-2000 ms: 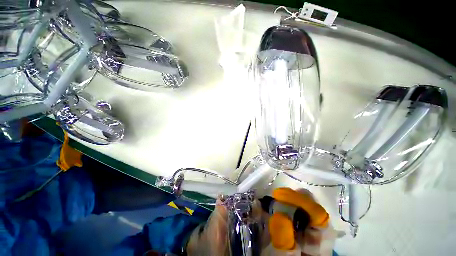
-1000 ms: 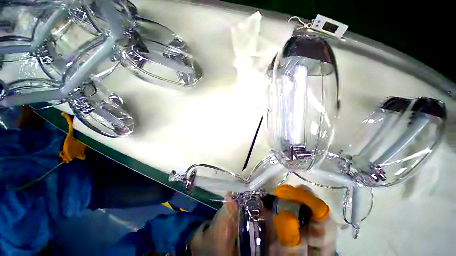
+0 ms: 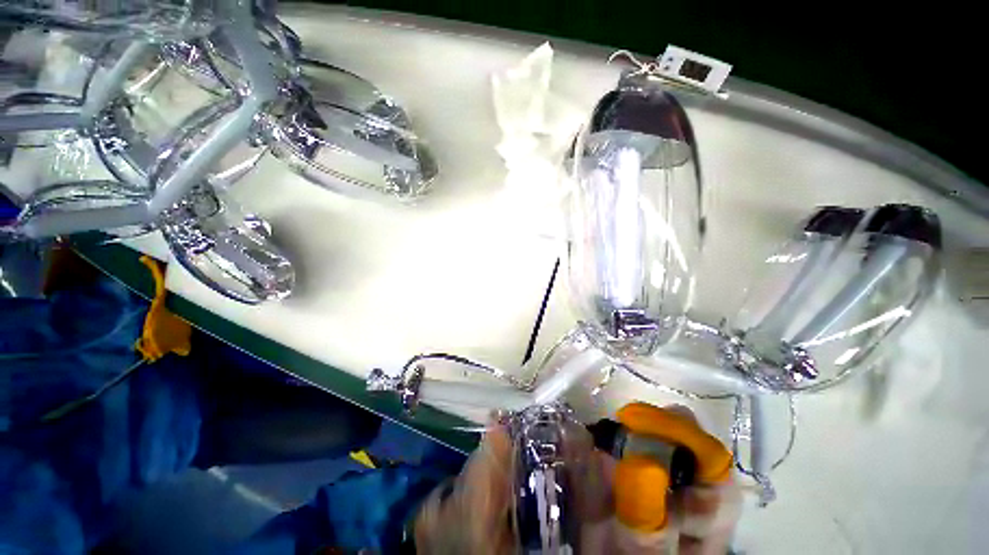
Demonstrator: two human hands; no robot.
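A mirror-silver balloon-dog figurine (image 3: 634, 228) lies on the white bench at the centre right, with one segment reaching down to the bottom edge. My left hand (image 3: 472, 504) is at the bottom centre, at the left side of that lower segment, fingers closed on it; the picture's edge cuts it off. My right hand (image 3: 672, 488), with orange finger cots on its fingertips, holds a small dark-ended cylinder (image 3: 656, 450) beside the segment. The cylinder's black end points at the segment; whether it touches cannot be told.
Another silver figurine (image 3: 206, 141) stands at the upper left. A thin dark stick (image 3: 541, 311) and a pale crumpled piece (image 3: 525, 98) lie on the bench. A white tag (image 3: 694, 69) is at the far edge. An orange clip (image 3: 163, 323) hangs at the near edge beside blue clothing (image 3: 87, 434).
The view has shifted slightly. My right hand with the cylinder has moved a little to the right of the lower segment. My left hand keeps its hold.
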